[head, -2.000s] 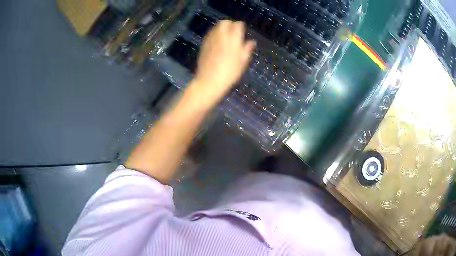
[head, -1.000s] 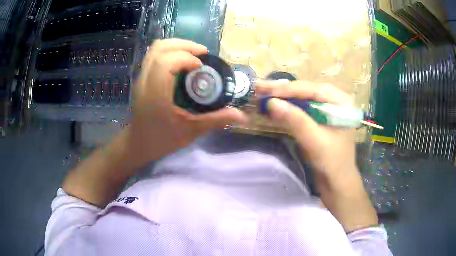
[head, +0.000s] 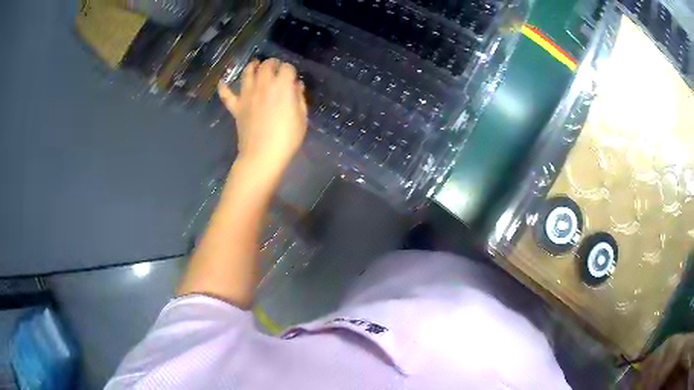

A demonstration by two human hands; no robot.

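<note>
My left hand (head: pixel 270 110) reaches over the near left corner of the slotted clear tray (head: pixel 449 145). Its fingers are bent down at a dark row of speaker drivers; their tips are hidden, so I cannot tell whether they hold one. Two round black speaker drivers (head: pixel 561 225) (head: pixel 601 259) with white ringed centres lie flat, side by side, at the near edge of the clear packing tray (head: pixel 517 221) over brown card. My right hand (head: pixel 670 366) is cut off at the bottom right corner, and what it holds is unclear.
A green mat strip (head: pixel 495 145) with red-yellow tape (head: pixel 549 47) runs between the trays. Blurred piled trays (head: pixel 205 57) and a cardboard piece (head: pixel 114 34) are at the upper left. Grey floor and a blue bag-like thing (head: pixel 44 346) are at the left.
The view has swung left. My left hand has gone from holding a driver over the packing tray to the slotted tray. My right hand, which held the test probe, has moved to the picture's edge.
</note>
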